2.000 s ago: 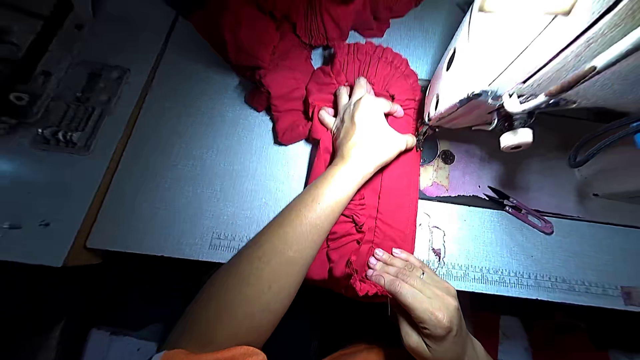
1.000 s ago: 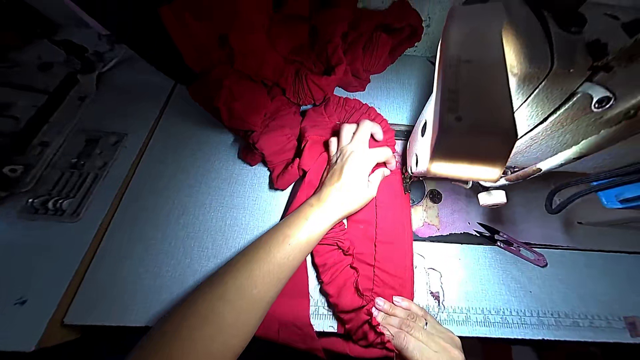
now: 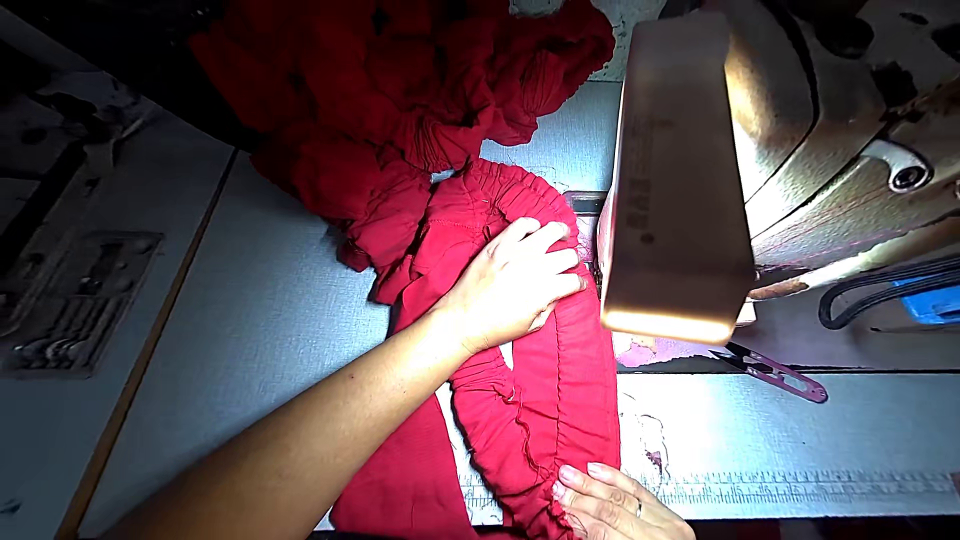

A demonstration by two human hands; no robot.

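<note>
Gathered red fabric (image 3: 585,375) lies along the left side of a sewing machine (image 3: 825,150), its right edge beside the needle area, which the machine's head and lamp housing partly hide. My left hand (image 3: 525,281) presses on the fabric near its curved, ruffled upper end, fingers bent and slightly spread. Nearer the table's front edge, my right hand (image 3: 619,502) rests on the lower end of the same piece, a ring on one finger; whether the fingers pinch the cloth I cannot tell. A stitched line runs lengthwise between the hands.
A large heap of red fabric (image 3: 420,90) lies at the back. Thread snips (image 3: 780,375) with a pink handle lie right of the machine head. A measuring scale (image 3: 720,487) runs along the front edge. A blue object (image 3: 930,300) and black cord (image 3: 847,296) are at the right.
The lower left part of the red fabric has spread out to the left, with the scale showing between its layers. Both hands stay on the cloth. The view has shifted.
</note>
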